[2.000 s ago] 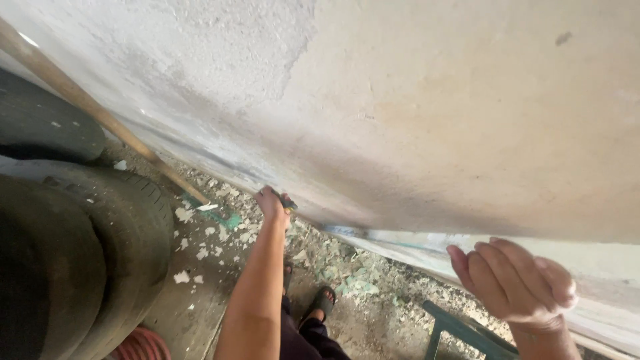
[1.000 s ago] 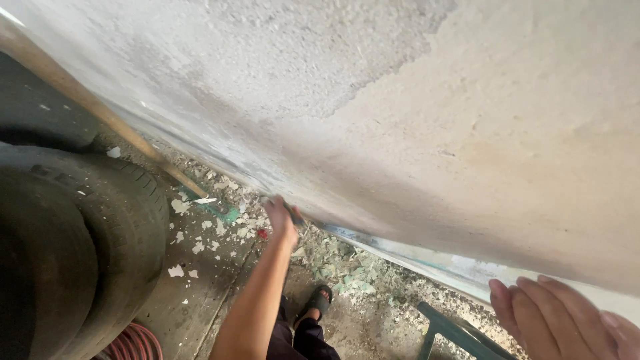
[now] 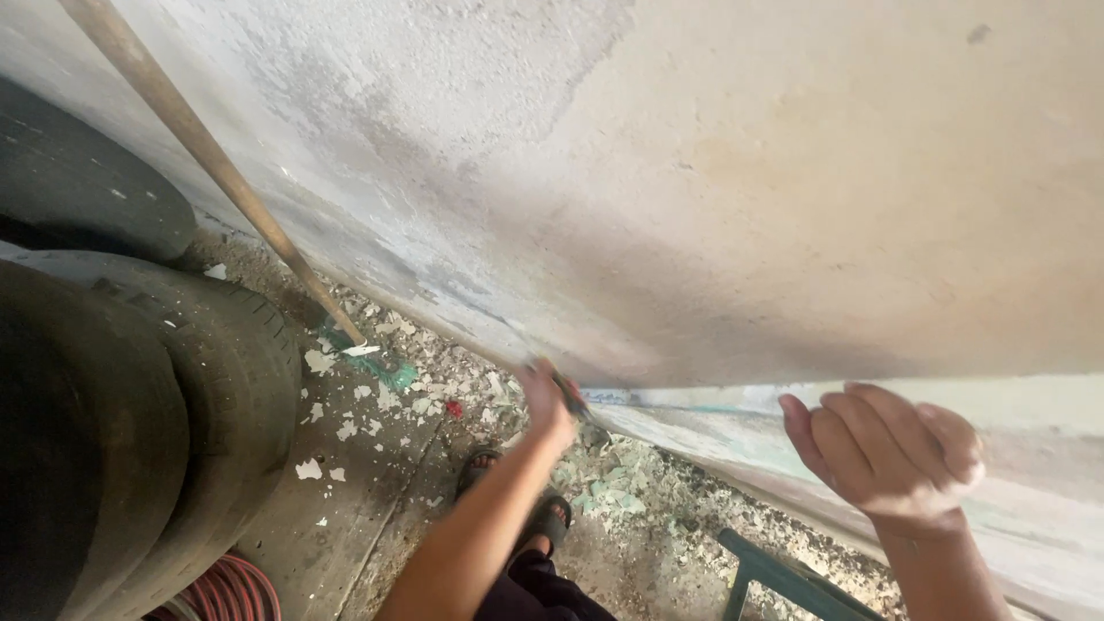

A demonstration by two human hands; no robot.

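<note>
My left hand [image 3: 548,398] is closed around a small hand tool [image 3: 569,397], blurred, with dark and red parts; its kind cannot be told. The tool is at the lower part of the painted wall [image 3: 733,224], whose surface is rough and patchy towards the upper left. At the right, my right hand [image 3: 888,444] is held up by the wall, fingers curled and bunched, back of the hand in view. Nothing shows in it, but its palm is hidden.
Stacked tires [image 3: 233,362] stand at the left, above a coiled red hose [image 3: 228,591]. A broom with a wooden handle [image 3: 220,168] and green bristles [image 3: 392,373] leans on the wall. Paint flakes [image 3: 617,492] litter the floor. A green metal frame [image 3: 776,573] is at lower right.
My left hand has shifted along the wall's lower part, still holding the tool. My right hand, lower and cut off by the frame edge one second ago, is fully in view.
</note>
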